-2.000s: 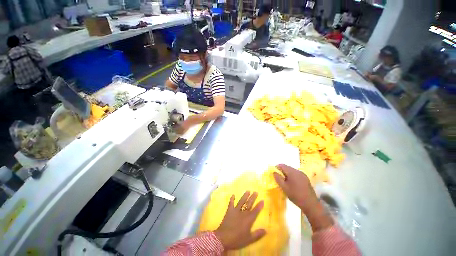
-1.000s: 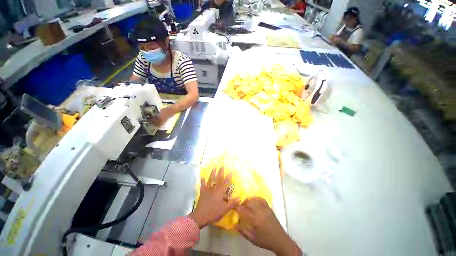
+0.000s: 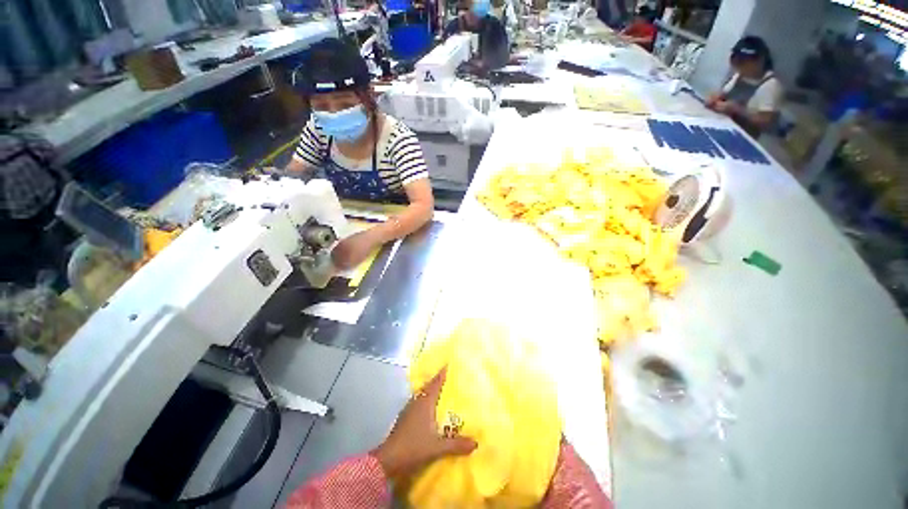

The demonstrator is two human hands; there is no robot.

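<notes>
A bundle of yellow knitted pieces [image 3: 498, 398] lies bunched near the front edge of the white surface, close to me. My left hand [image 3: 423, 432] grips its left side, thumb and fingers pressed on the fabric; a small dark mark or ring shows by the fingers. My right hand is hidden behind the bundle's right side; only the checked sleeve [image 3: 577, 482] shows. A loose heap of more yellow pieces [image 3: 597, 219] lies further ahead.
A white sewing machine arm [image 3: 149, 308] fills the left. A masked person [image 3: 358, 149] works at its head. A table fan [image 3: 692, 204], a crumpled clear plastic roll or bag [image 3: 672, 383] and a green scrap [image 3: 763, 262] are on the right table.
The yellow pieces under my hands are now gathered up into a taller bundle. My right hand has gone out of sight behind it. The view has shifted slightly.
</notes>
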